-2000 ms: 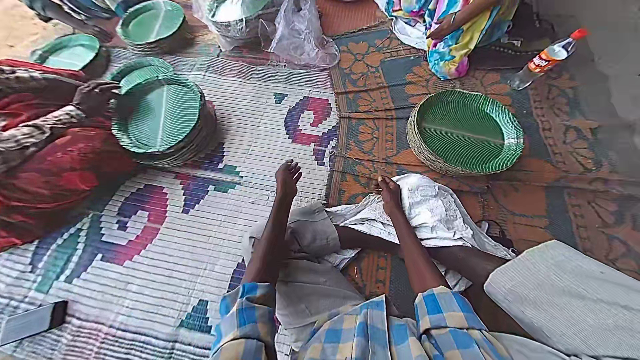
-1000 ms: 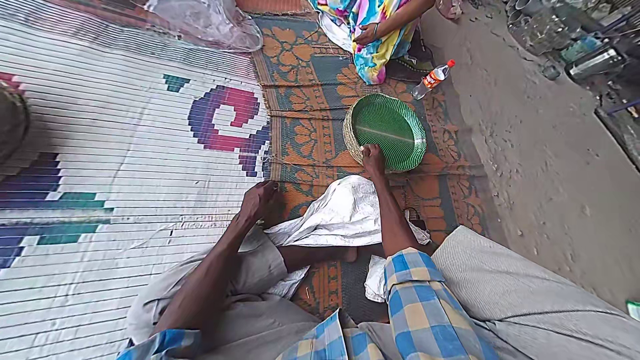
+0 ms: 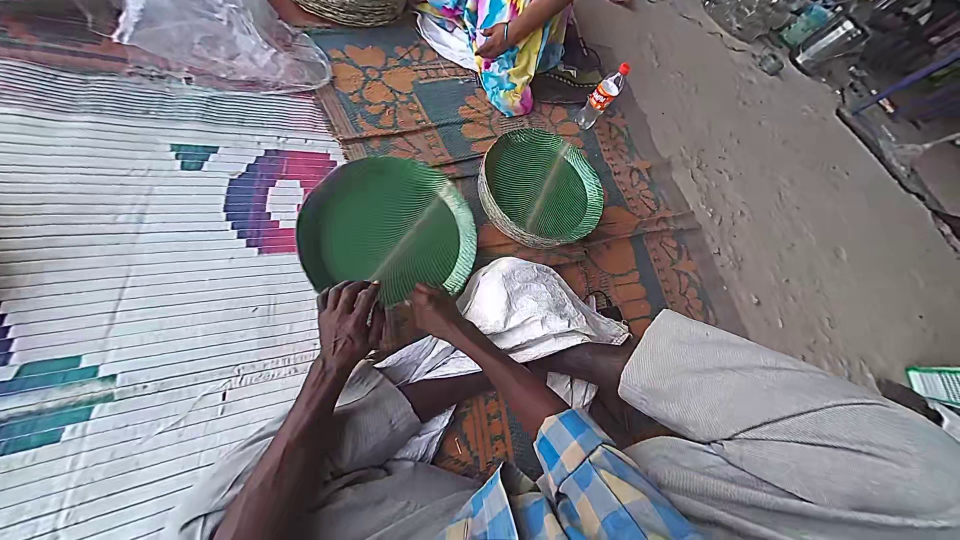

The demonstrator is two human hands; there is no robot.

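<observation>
A round green leaf-patterned plate (image 3: 386,225) with a shiny rim is held up in front of me. My left hand (image 3: 350,319) grips its near edge, and my right hand (image 3: 433,306) pinches the same edge a little to the right. Beyond and to the right, a stack of similar green plates (image 3: 541,187) rests on the patterned rug, its pale ridged side showing. A crumpled white cloth or sheet (image 3: 514,304) lies over my lower legs, just right of my right hand. The fingertips under the plate's edge are partly hidden.
A striped white mat (image 3: 187,300) spreads at the left, beside the orange-and-green rug (image 3: 375,82). A plastic bottle with a red cap (image 3: 600,97) stands near a seated person in bright clothing (image 3: 517,52). Clear plastic bags (image 3: 225,45) lie at the upper left; metal vessels (image 3: 829,45) sit upper right.
One second ago my right hand was at the plate stack and my left hand was apart from it. Now both hands hold a green plate left of the stack.
</observation>
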